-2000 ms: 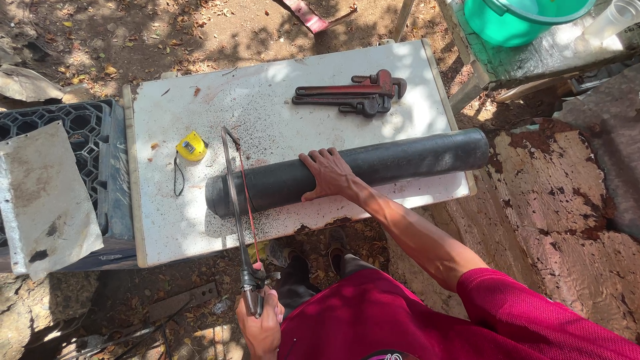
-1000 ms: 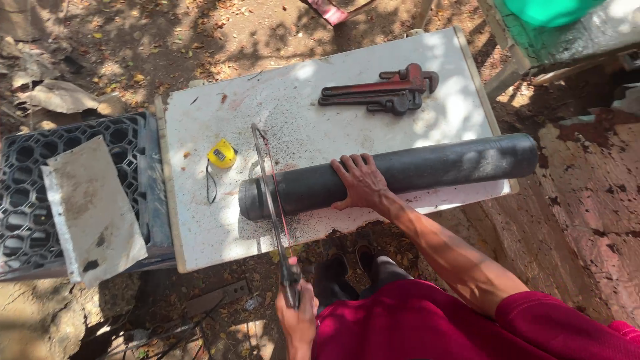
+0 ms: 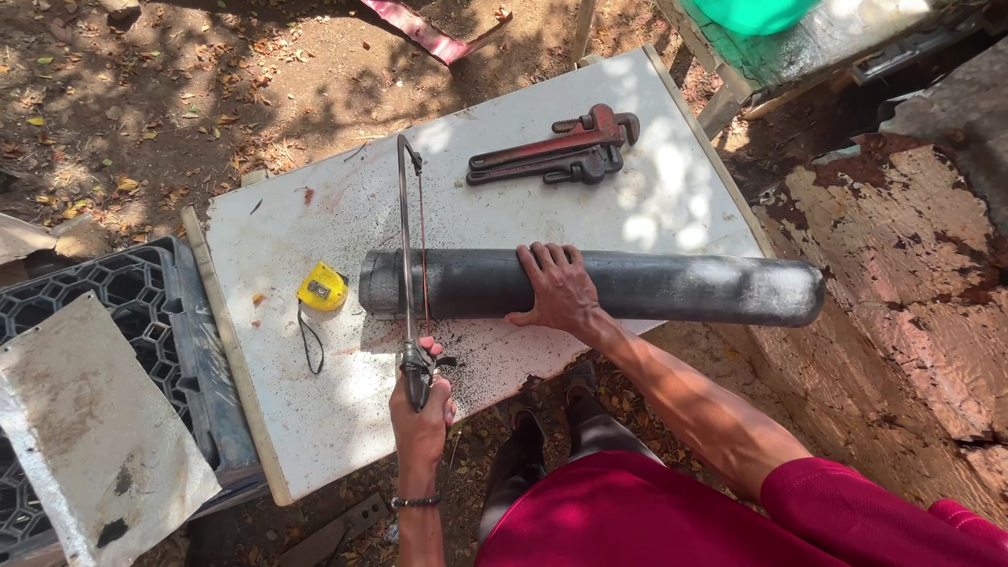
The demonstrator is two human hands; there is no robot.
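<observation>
A thick black plastic pipe [image 3: 677, 285] lies lengthwise on a white tabletop [image 3: 315, 205], its right end past the edge. My right hand [image 3: 557, 287] is spread flat on top of it, holding nothing. In my left hand [image 3: 421, 409] is the handle of a bow-framed hacksaw [image 3: 405, 236], whose thin red blade crosses the pipe near its left end. Whether the blade sits in a cut cannot be told. Dark shavings are scattered around the saw. A yellow tape measure [image 3: 323, 288] with a black strap lies left of the pipe, and two pipe wrenches [image 3: 551, 150] rest beyond it.
A black plastic crate [image 3: 177, 331] with a worn pale sheet [image 3: 102, 425] on it stands at the left. At the top right is another table [image 3: 850, 39] with a green basin [image 3: 756, 12]. Rusty, flaking sheet metal [image 3: 882, 299] lies at the right. My feet are below the table's near edge.
My left hand and the hacksaw have moved forward, away from my body, across the pipe. My right hand remains on the pipe. The view has shifted.
</observation>
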